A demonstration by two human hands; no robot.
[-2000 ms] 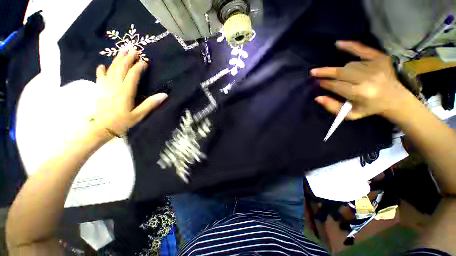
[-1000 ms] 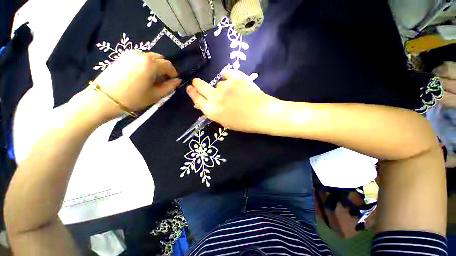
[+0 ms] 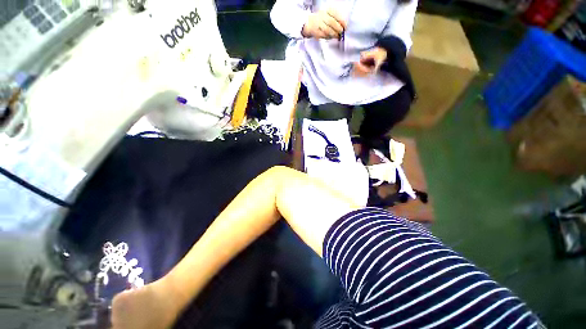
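The black garment panel (image 3: 167, 186) lies on the machine table below the sewing machine's arm. A pale embroidered flower motif (image 3: 115, 260) shows on it at lower left. My right hand (image 3: 144, 308) is at the bottom left edge, blurred and partly cut off, beside the motif; its fingers are not visible. My left hand is out of the picture. The off-white sewing machine (image 3: 128, 61) with "brother" lettering fills the upper left. A ribbed knob (image 3: 69, 295) shows blurred at the lower left.
A person (image 3: 353, 58) in a light top sits beyond the table. Scissors (image 3: 331, 151) lie on white paper (image 3: 340, 177). An orange-yellow strip (image 3: 244, 96) is beside the machine. Pale scraps (image 3: 392, 170), a cardboard box (image 3: 443, 67) and a blue crate (image 3: 533, 74) are at right.
The view has swung to the right and up. My left hand has left the picture, and my right hand now shows at the lower left. The slim blades no longer show.
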